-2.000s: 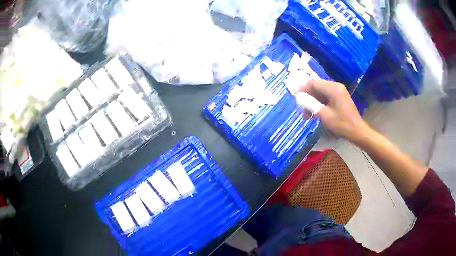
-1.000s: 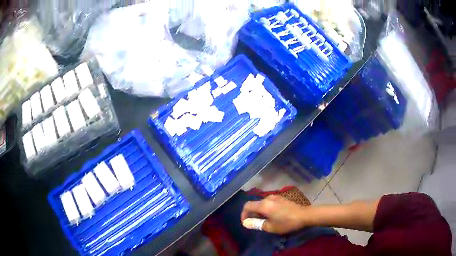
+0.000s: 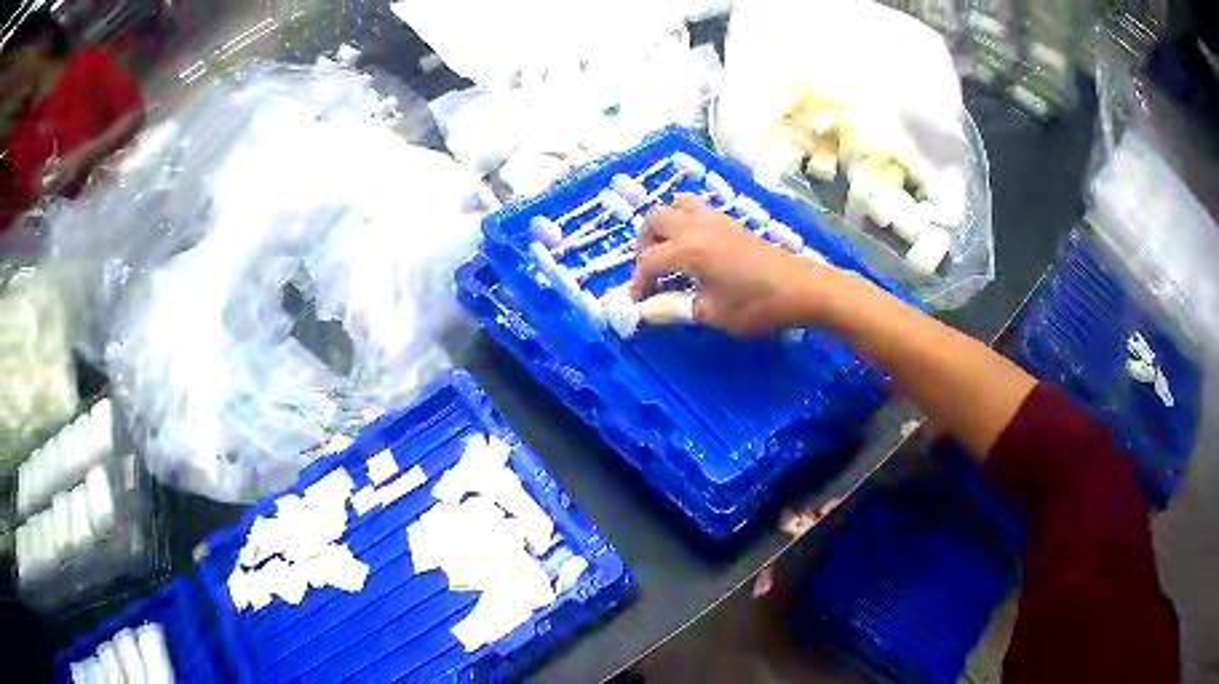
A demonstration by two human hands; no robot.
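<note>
My right hand point(image 3: 715, 274) reaches in from the right over the stacked blue trays point(image 3: 749, 414). A pale wrap is on its thumb. Its thumb and fingertips are at a white stemmed cap point(image 3: 618, 313) near the top tray's left edge; blur hides whether they grip it. More stemmed caps point(image 3: 626, 190) with thin white rods lie in rows in that tray, partly hidden by the hand. My left hand is not in view. Loose flat white inserts point(image 3: 488, 535) lie in two piles in the middle blue tray point(image 3: 308, 655).
Heaped clear plastic bags point(image 3: 201, 267) lie at left. An open bag of cream parts point(image 3: 876, 174) lies behind the stack. A clear blister tray with white units point(image 3: 67, 515) and part of another blue tray point(image 3: 80, 641) are at lower left. A person's red sleeve point(image 3: 80, 114) shows at upper left.
The view has swung right, bringing the stacked trays to the centre. My right hand has moved from near my lap to the stemmed caps in the top tray.
</note>
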